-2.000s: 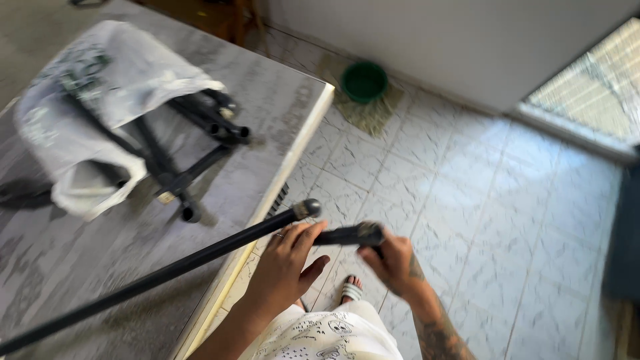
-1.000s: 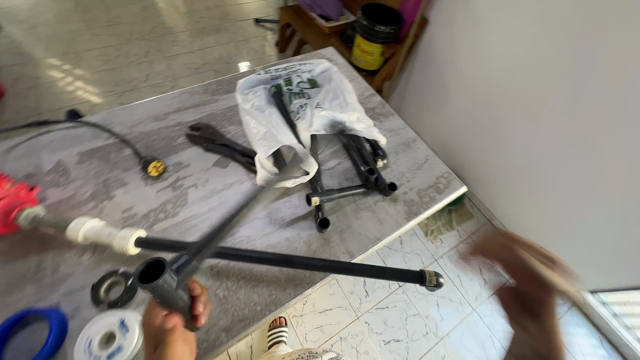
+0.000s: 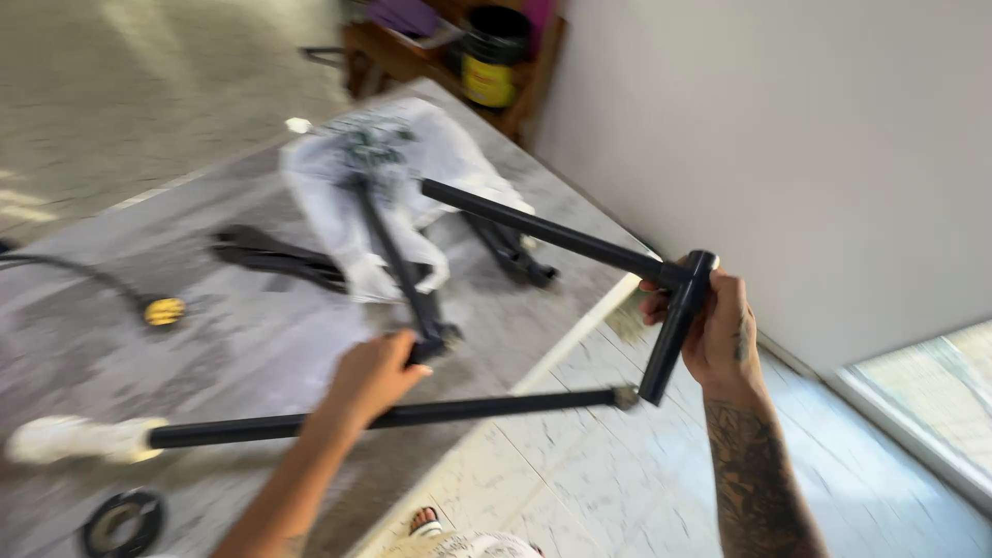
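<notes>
My right hand (image 3: pixel 717 325) holds a black pipe assembly (image 3: pixel 542 232) by its tee joint, with the long pipe pointing up and left over the bag. My left hand (image 3: pixel 380 372) grips the end fitting of another black pipe (image 3: pixel 391 263), whose far end reaches to the white plastic bag (image 3: pixel 318 178). More black pipe pieces (image 3: pixel 508 248) stick out of the bag. Below my left hand, a long black pipe (image 3: pixel 496 407) lies across the table, with a white fitting (image 3: pixel 85 439) at its left end and a metallic-looking tip at its right.
The grey table (image 3: pixel 256 349) has a pale edge on the right. On it lie large black pliers (image 3: pixel 271 256), a cable with a yellow-faced plug (image 3: pixel 164 311) and a black ring (image 3: pixel 124 523). A black bucket (image 3: pixel 494 54) stands on a wooden shelf beyond. A white wall rises at right.
My right hand, blurred and away from the pipes a second ago, now holds a tee assembly. My left hand has moved right, to a pipe fitting by the bag. The view has shifted.
</notes>
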